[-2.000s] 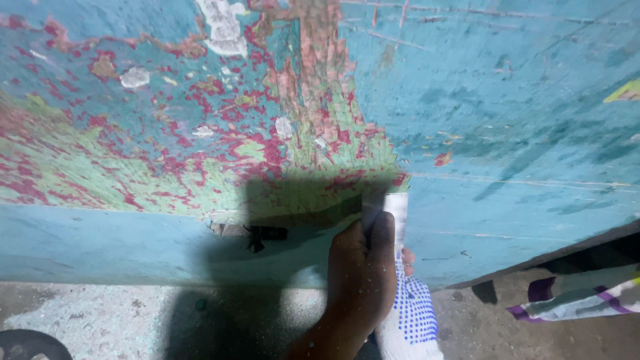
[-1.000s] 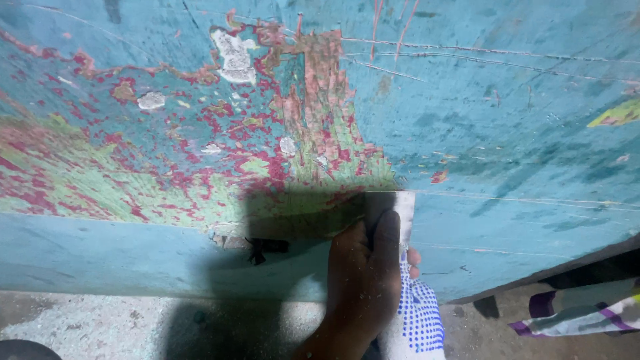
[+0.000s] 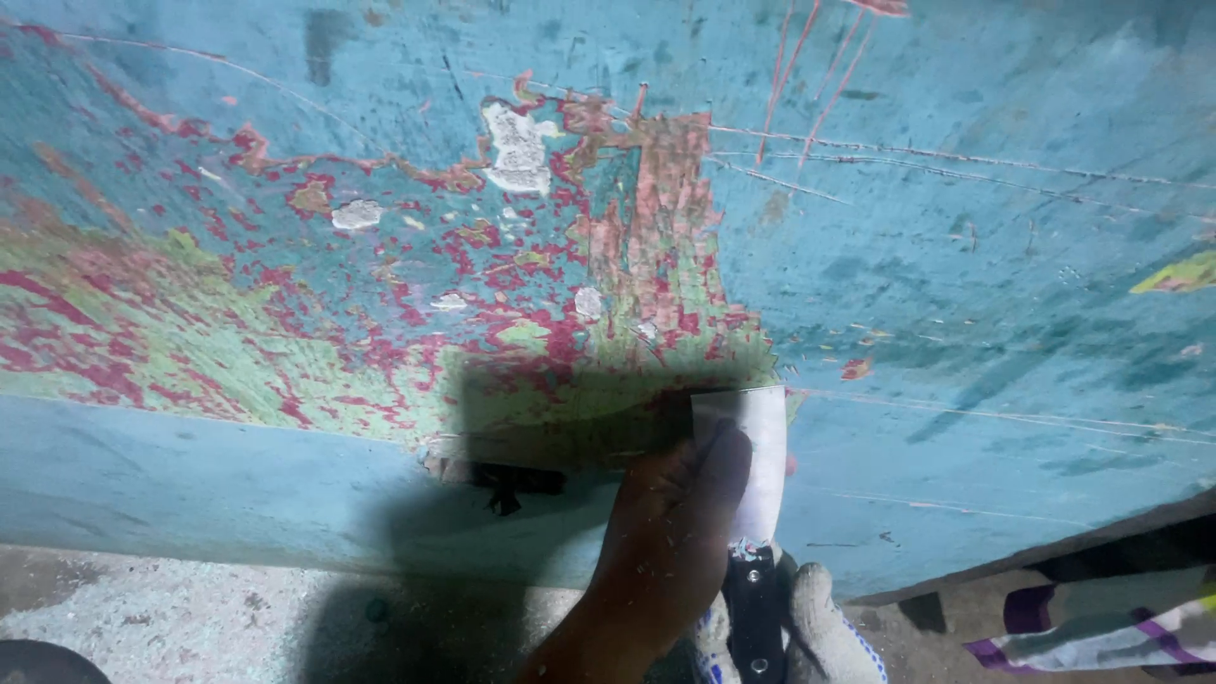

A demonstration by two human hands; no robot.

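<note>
My right hand (image 3: 822, 617), in a white knitted glove with blue dots, is closed around the black riveted handle of a putty knife (image 3: 765, 456). My bare left hand (image 3: 679, 513) presses its thumb on the metal blade from the left; its other fingers are mostly hidden behind the blade. The blade's straight edge lies against the blue painted wall (image 3: 950, 266), at the lower right edge of a patch scraped down to green, red and pinkish layers (image 3: 665, 256). A dark shadow covers the wall left of the blade.
A dark hole or object (image 3: 513, 480) shows on the wall's lower band, in shadow. Paint dust and chips cover the floor (image 3: 171, 617) below. A white and purple cloth (image 3: 1121, 632) lies at the lower right. A dark rounded thing (image 3: 47, 663) stands at the lower left.
The gloved hand has moved down the knife, so the black handle and more of the blade now show. The bare hand stays at the blade.
</note>
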